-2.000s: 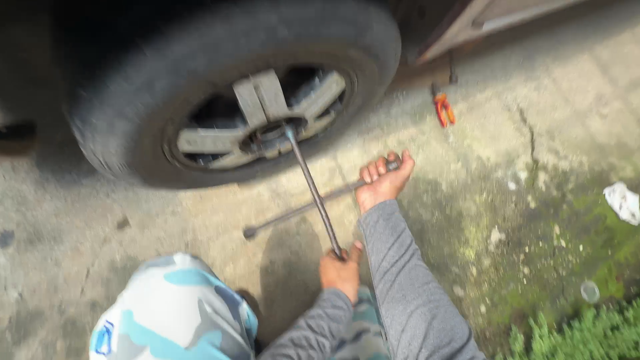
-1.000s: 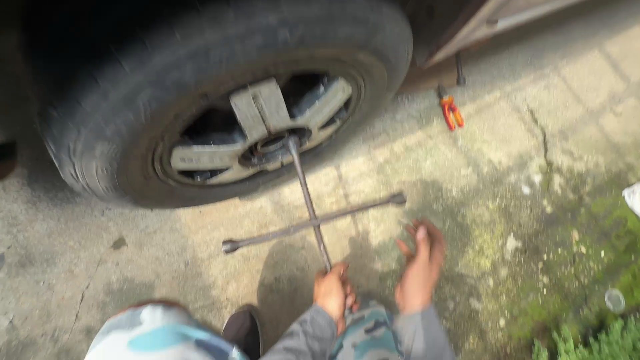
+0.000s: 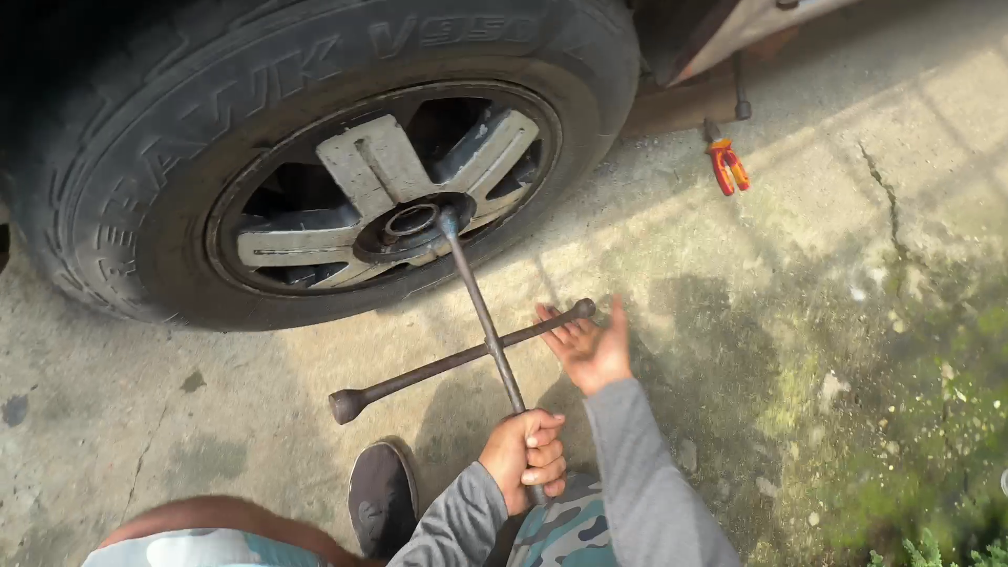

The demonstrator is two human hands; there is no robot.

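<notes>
My left hand (image 3: 526, 457) is closed around the near end of a four-way lug wrench (image 3: 494, 344). The wrench's far end meets the hub of a spoked alloy wheel (image 3: 378, 169), at the right side of the centre bore; the socket's fit is hidden. My right hand (image 3: 587, 346), fingers spread, is beside the right end of the cross bar, palm toward it; whether it touches is unclear. The cross bar's left end points toward the lower left. A black rubber tire (image 3: 169, 157) surrounds the wheel.
Pliers with red and orange handles (image 3: 728, 167) lie on the concrete ground (image 3: 795, 205) to the right, near a dark metal rod (image 3: 741, 90) under the vehicle's sill (image 3: 748, 31). My shoe (image 3: 383, 498) is below the wrench. Green plants (image 3: 925, 547) grow at the lower right.
My right hand gripped the cross bar's right end two seconds ago, was off it one second ago, and is now up beside that end. My left hand stays on the near end.
</notes>
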